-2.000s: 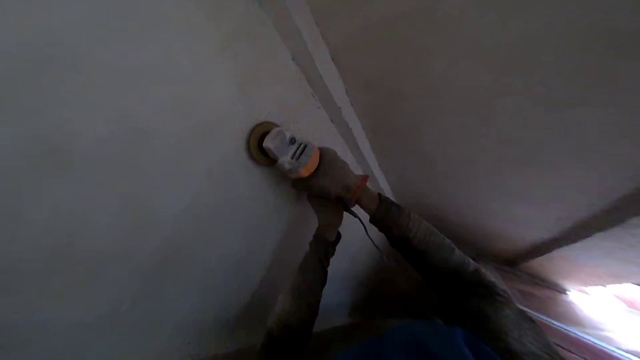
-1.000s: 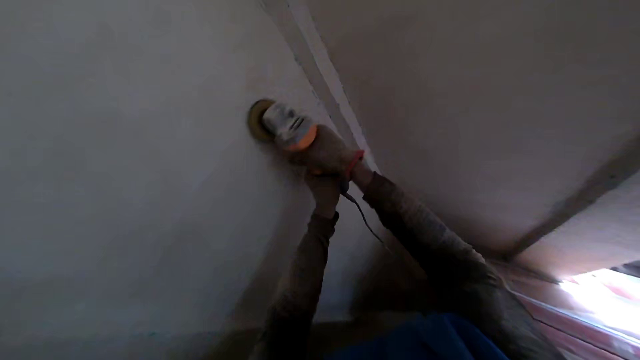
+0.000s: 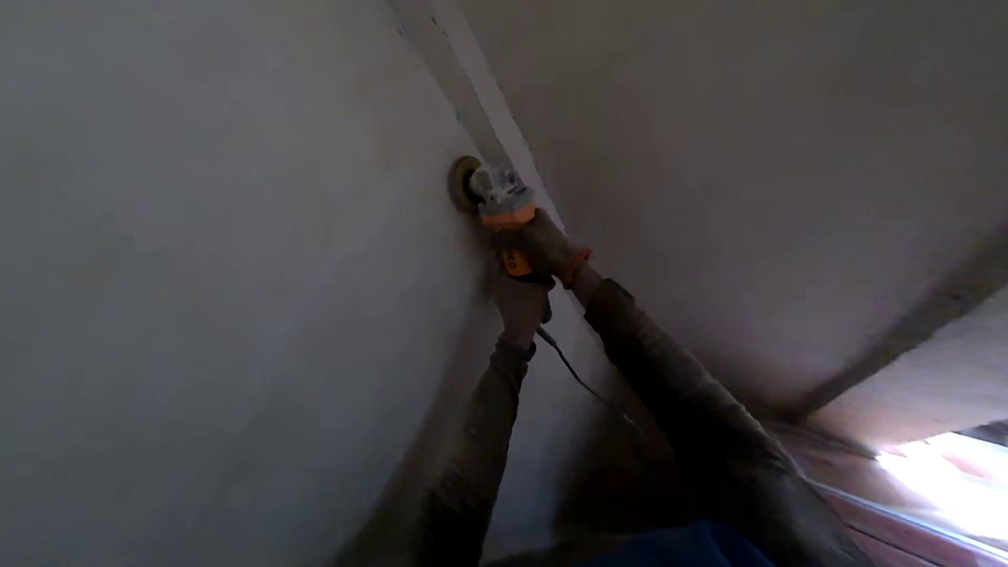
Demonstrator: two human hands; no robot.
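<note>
An orange and grey angle grinder (image 3: 505, 206) is held up in both of my hands. Its round disc (image 3: 465, 184) is at the surface of the pale wall (image 3: 276, 260). My right hand (image 3: 546, 242) wraps around the orange body near the head, with a red-orange band at the wrist. Lower down, my left hand (image 3: 521, 303) grips the rear end of the tool. From that end a dark power cord (image 3: 579, 376) hangs down to the right.
A pale strip (image 3: 492, 98) runs along the corner beside the disc, where the wall meets another plastered surface (image 3: 748, 157). A dark band (image 3: 906, 331) crosses at the right. Bright light enters at the lower right.
The grinder, in both hands, is now closer to the strip along the corner than in the earlier frames, and its body points more upright in view. Both hands keep hold of it.
</note>
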